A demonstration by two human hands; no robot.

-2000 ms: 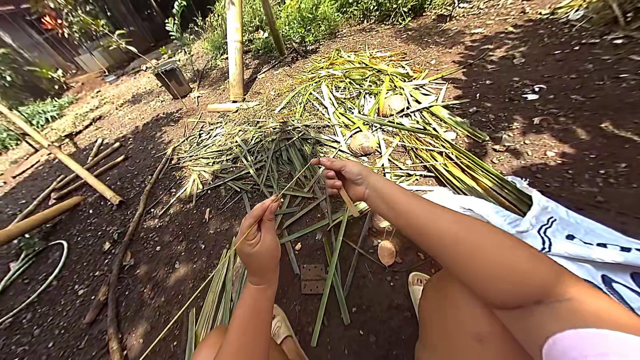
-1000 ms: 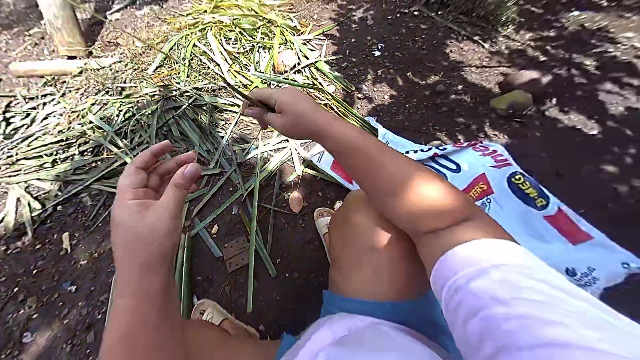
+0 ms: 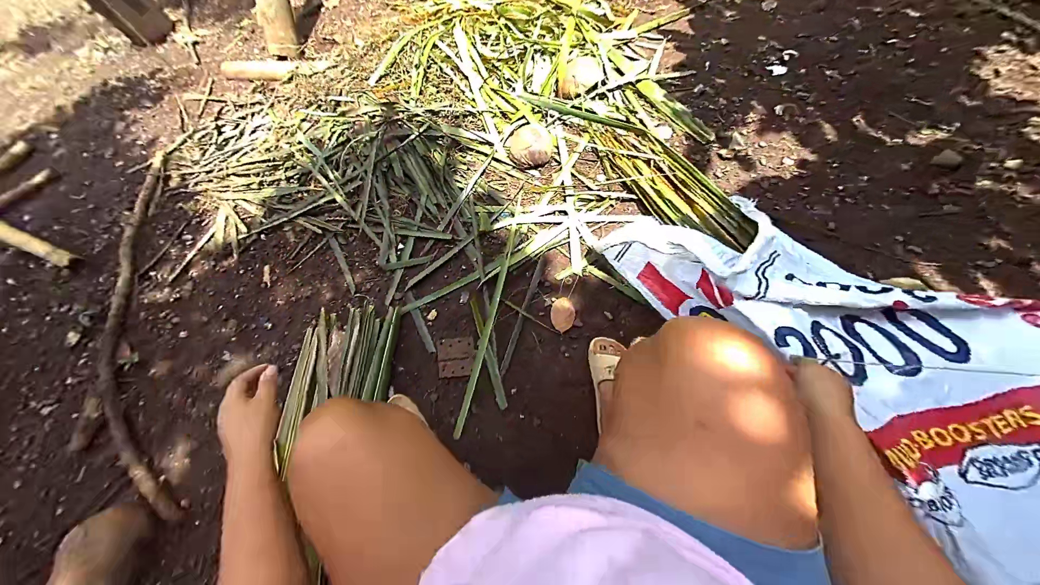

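My left hand (image 3: 250, 410) hangs low beside my left knee, fingers loosely curled, next to a bundle of long flat green leaf strips (image 3: 349, 357). My right hand (image 3: 822, 390) is down at the outer side of my right knee, over the white printed woven sack (image 3: 959, 349). A thin strand seems to stick out from it; its fingers are partly hidden, so its hold is unclear. More leaf strips poke out of the sack's mouth (image 3: 739, 223). Ahead lies a heap of cut leaf strips (image 3: 390, 162), greyish green at the left and brighter yellow-green at the back.
Round brown husks, perhaps coconuts (image 3: 530, 146), lie in the heap. A small rusty metal plate (image 3: 456, 357) and a brown leaf (image 3: 562, 314) rest on dark soil between my feet. A crooked branch (image 3: 122, 325) runs along the left; a wooden post (image 3: 277, 28) stands at the back.
Both hands, raised in front of me before, have come down beside my knees, the left to the leaf bundle and the right to the sack. The view has tilted down.
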